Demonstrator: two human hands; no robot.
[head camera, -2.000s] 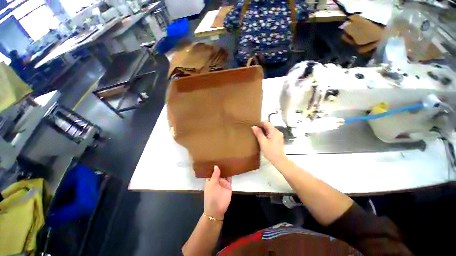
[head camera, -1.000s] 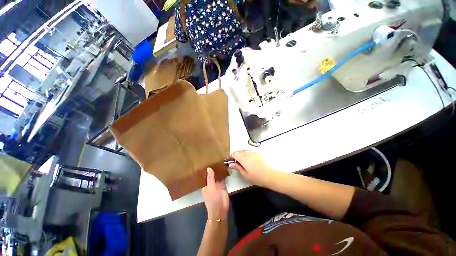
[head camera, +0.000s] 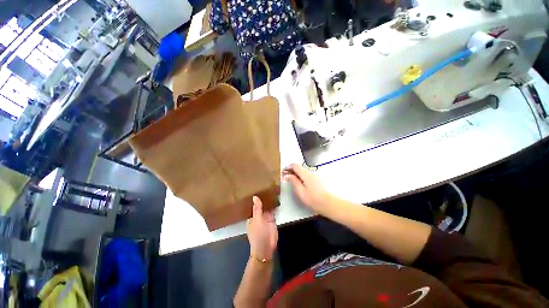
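Observation:
A brown tote bag (head camera: 207, 159) lies on the white table left of the sewing machine, its darker band towards me and one thin loop handle (head camera: 259, 78) sticking out at the far side. My left hand (head camera: 262, 231) grips the near edge of the bag, thumb on top. My right hand (head camera: 304, 187) is just right of the bag's lower right corner, fingers bent together near a small dark item that I cannot make out; the hand looks apart from the bag.
The white sewing machine (head camera: 385, 66) with a blue tube (head camera: 415, 81) stands on the white table (head camera: 385, 180) at the right. Stacked brown pieces (head camera: 195, 75) lie beyond the bag. A person in flowered clothing (head camera: 265, 27) is at the back. Blue cloth (head camera: 122, 271) and yellow cloth (head camera: 66, 292) are lower left.
The bag was turned from upright to slanting. My right hand moved from its right side to its lower corner, then slightly away. My left hand keeps its grip on the near edge.

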